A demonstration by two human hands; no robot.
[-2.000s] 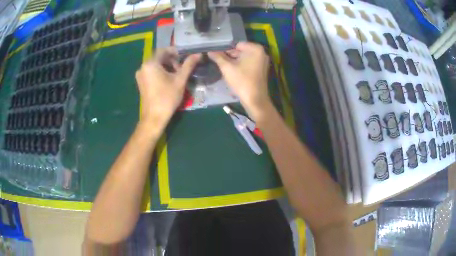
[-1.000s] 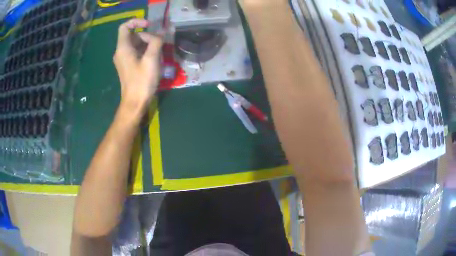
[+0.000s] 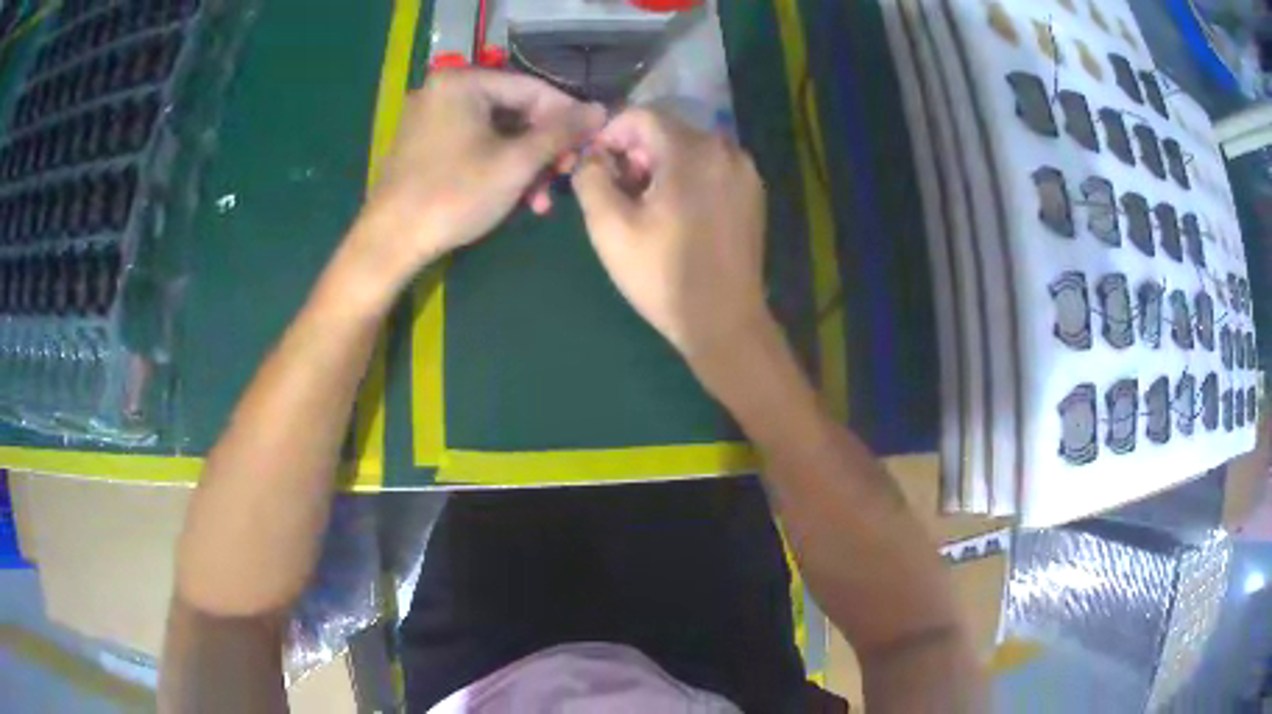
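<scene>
My left hand (image 3: pixel 474 156) and my right hand (image 3: pixel 679 216) meet just in front of the clamp fixture, fingertips pinched close together. Any small part between the fingers is hidden or too small to make out. The grey fixture plate (image 3: pixel 684 81) is cut off by the top edge. Its round dark nest (image 3: pixel 579 59) shows just above my fingers, with no hand on it. Part of the red clamp handle (image 3: pixel 667 4) shows at the top edge. The small pliers are not visible.
A clear blister tray (image 3: pixel 129 328) with rows of dark parts lies left. Stacked white foam trays (image 3: pixel 1032 467) with rows of dark modules stand right. Yellow tape (image 3: pixel 600 465) marks the green mat's front. Silvery packaging (image 3: pixel 1102 586) is below right.
Both hands have come together in front of the fixture; my right came back from the top edge. The pliers, seen on the mat earlier, no longer show. The view has shifted lower.
</scene>
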